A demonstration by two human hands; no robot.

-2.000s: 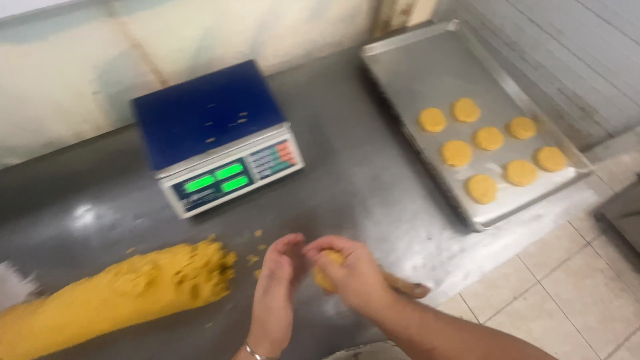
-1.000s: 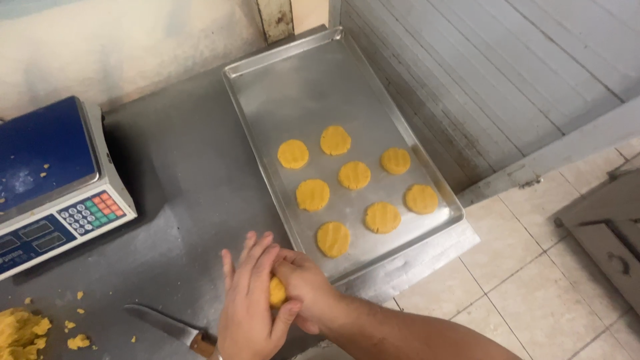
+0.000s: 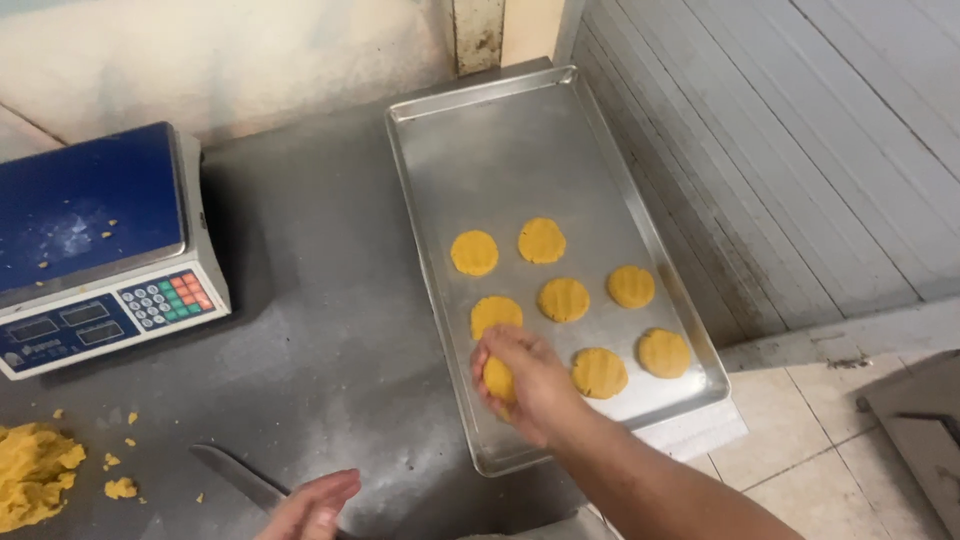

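Observation:
My right hand (image 3: 525, 382) is over the lower left part of a metal baking tray (image 3: 411, 176), its fingers curled round a piece of yellow dough (image 3: 498, 379). Several flattened yellow dough discs (image 3: 600, 373) lie on the tray; one (image 3: 495, 313) is partly covered by my fingertips. My left hand (image 3: 315, 506) is at the bottom edge, fingers extended and holding nothing, over the near end of a knife (image 3: 240, 474) whose handle is hidden. A crumbly mass of yellow dough (image 3: 34, 472) sits at the far left of the metal table.
A digital scale (image 3: 90, 217) with a blue platform and a few crumbs stands at the left. Small dough bits (image 3: 120, 487) lie beside the dough mass. A wall is behind the table (image 3: 322, 247), grey boards (image 3: 750, 150) to the right, and a tiled floor (image 3: 802, 450) below.
My hands, together round the dough a second ago, are now apart. The right has moved over the tray with the dough; the left stays near the knife. The view has swung right since the first frame.

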